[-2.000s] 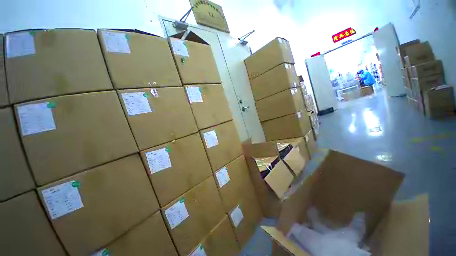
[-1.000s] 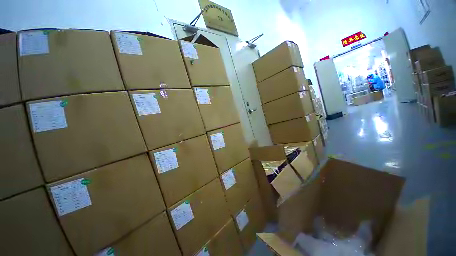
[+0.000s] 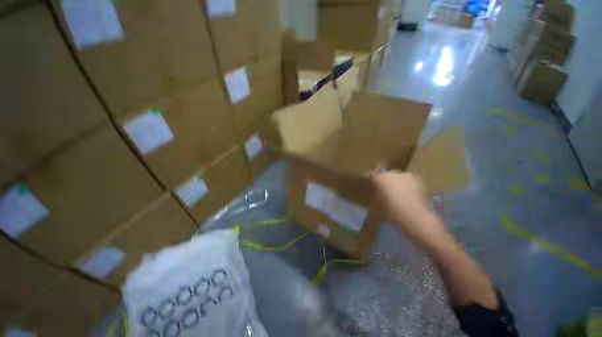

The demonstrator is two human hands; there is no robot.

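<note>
An open brown carton (image 3: 330, 207) stands on the floor ahead of me, flaps spread, with a white label on its near side. My right hand (image 3: 396, 187), bare and blurred, is closed on the carton's near top edge; the forearm comes from the lower right out of a dark sleeve. My left hand is not in view. A white tray bundle (image 3: 191, 283) with rows of dark rings on top lies at the lower left, cut off by the bottom edge. The carton's inside is mostly hidden.
Stacked cartons (image 3: 132, 85) with labels form a wall on the left. Another open carton (image 3: 310, 52) stands behind. Yellow strapping (image 3: 280, 247) and shiny clear film (image 3: 254, 197) lie on the floor. More cartons (image 3: 542, 82) stand at the far right.
The view has tilted down, bringing in the tray bundle and strapping. My right hand has come in and taken hold of the open carton's edge. The white sheet material inside no longer shows.
</note>
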